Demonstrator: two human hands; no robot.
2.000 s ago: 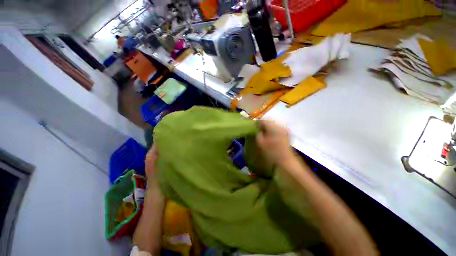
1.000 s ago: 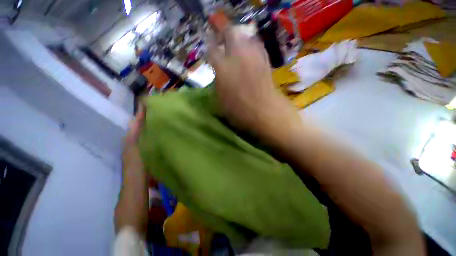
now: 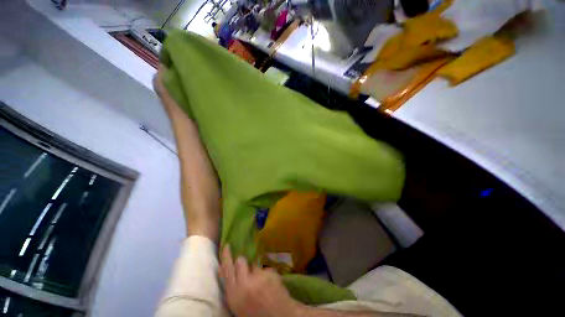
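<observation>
The green garment is held up and spread in front of me, its top near the wall and a loose part reaching right. My left hand is raised at the garment's upper left edge and grips it; the cloth hides most of the fingers. My right hand is low, near the bottom of the view, with its fingers closed on a lower part of the green cloth. More green cloth lies beside it, near my lap.
Mustard cloth shows below the garment. Mustard pieces lie on the white table at right, beside orange-edged cardboard. A neighbouring machine stands behind. The white wall and a dark window are at left.
My left hand has risen with the garment's upper end. My right hand has come down from the upper middle to the bottom. The view has turned left and down.
</observation>
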